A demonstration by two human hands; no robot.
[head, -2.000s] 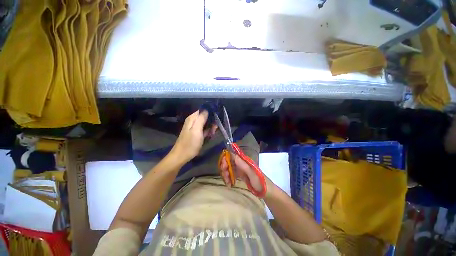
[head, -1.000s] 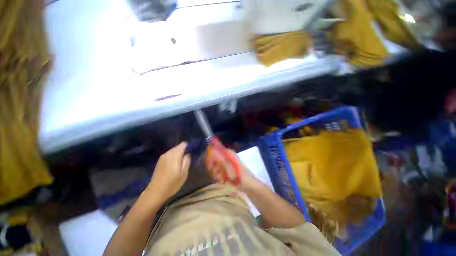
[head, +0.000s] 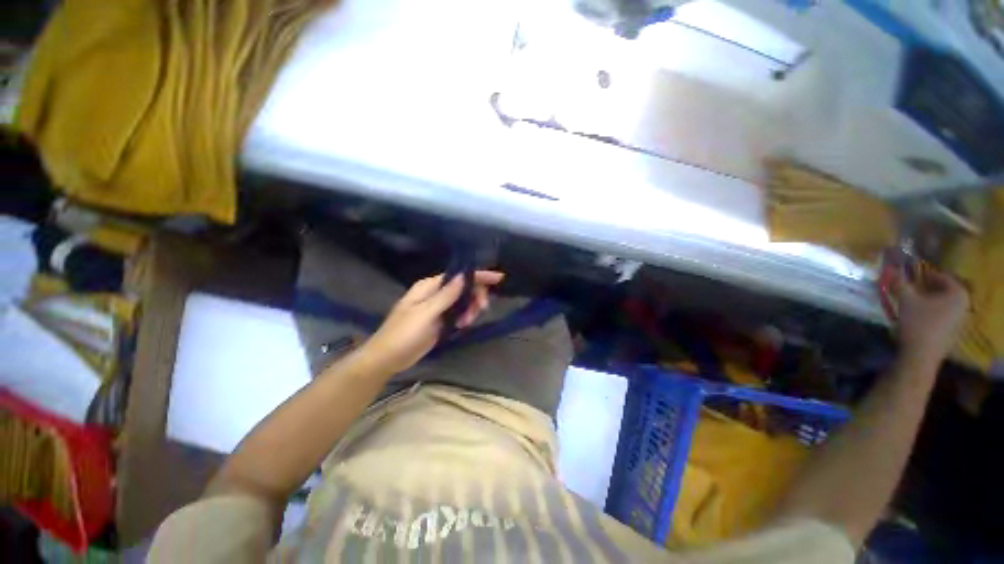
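My left hand (head: 424, 314) is over my lap, closed on a dark navy cloth strip (head: 460, 289) just in front of the table edge. My right hand (head: 927, 308) is stretched out to the right end of the table edge. Its fingers are on the red handles of the scissors (head: 894, 278); the blades are hard to make out. A flat pile of folded mustard strips (head: 826, 209) lies on the machine bed just left of my right hand.
The white table (head: 385, 182) runs across the front, with a stack of mustard panels (head: 132, 121) hanging at its left. A blue crate (head: 661, 457) with mustard cloth stands right of my lap. A red basket (head: 77, 468) and cardboard box (head: 149, 364) are at left.
My right hand has moved from in front of my lap to the table's right end with the scissors. My left hand still holds the navy strip over my lap. The view has swung about.
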